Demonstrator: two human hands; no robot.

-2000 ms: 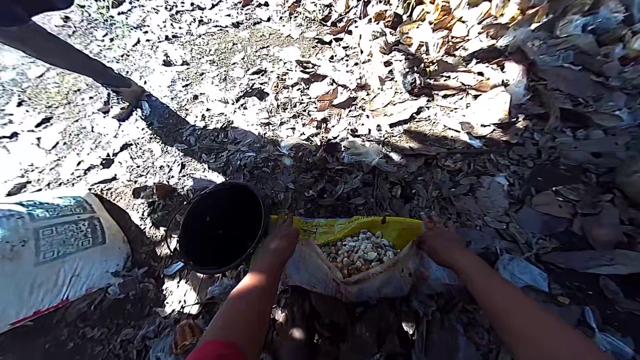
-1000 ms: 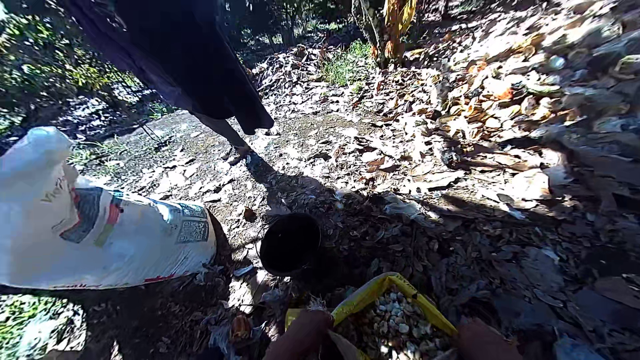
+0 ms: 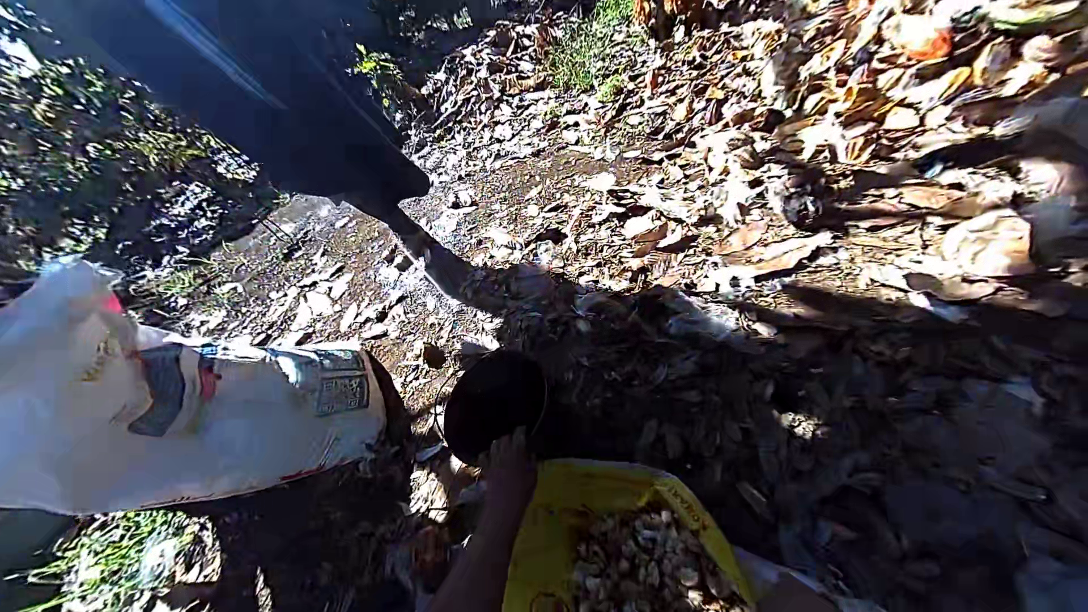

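My left hand (image 3: 510, 463) reaches up from the bottom, its fingers at the near rim of a dark bucket (image 3: 495, 404); shadow hides whether they grip it. Just right of that hand lies the yellow edge of an opened sack (image 3: 544, 527). Pale, wet-looking beans or seeds (image 3: 646, 561) fill the part of the sack that shows. Part of my right hand (image 3: 790, 595) appears at the bottom edge, beside the sack's right side, with its fingers mostly hidden or cut off.
A large white woven sack (image 3: 255, 425) with printing lies at the left. Beyond it stands a person in dark clothing (image 3: 280, 102), one lower leg showing. Dry leaves and husks (image 3: 850, 110) cover the ground at the upper right. Grass (image 3: 127, 552) grows at the lower left.
My left hand has gone from the yellow sack edge to the bucket's rim. The person in dark clothing fills more of the upper left. The view has tilted up since the earliest frame.
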